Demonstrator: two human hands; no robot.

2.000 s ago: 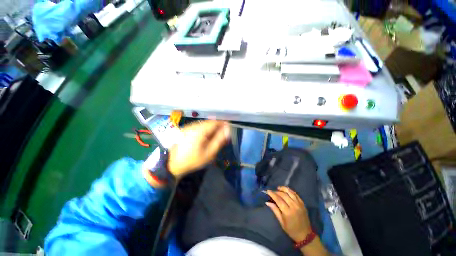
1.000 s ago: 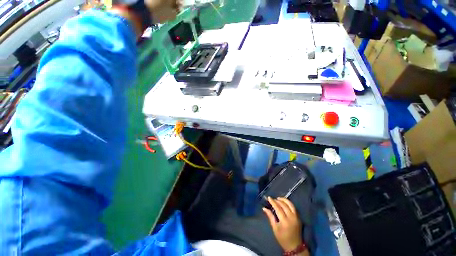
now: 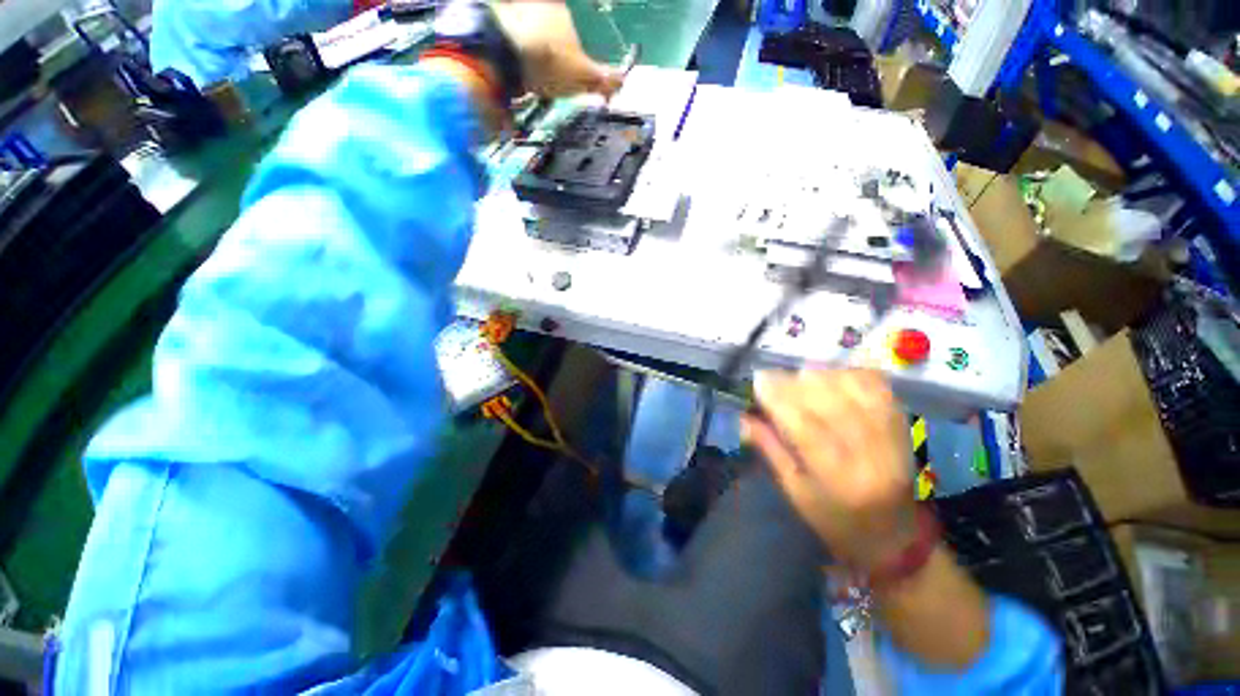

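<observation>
The dark fixture (image 3: pixel 588 157) sits on the left part of the white machine top, its recess facing up. My left hand (image 3: pixel 551 52), with a black watch at the wrist, is behind the fixture at the top. A thin grey edge shows at its fingertips; whether it grips it cannot be told. My right hand (image 3: pixel 836 442) is raised at the machine's front edge. It holds a dark thin phone frame (image 3: pixel 782 320), blurred and tilted, seen nearly edge-on.
The red stop button (image 3: pixel 911 347) and green button (image 3: pixel 957 359) are at the machine's right front. A pink pad (image 3: pixel 930 287) lies behind them. A black blister tray (image 3: pixel 1054 544) is at lower right. A small box with orange-yellow cables (image 3: pixel 472 367) hangs at left. Another person's blue sleeve (image 3: pixel 225 34) shows at top left.
The teal cover seen raised at the fixture's left no longer shows clearly. My left hand has moved right behind the fixture. My right hand has lifted the frame from my lap towards the machine.
</observation>
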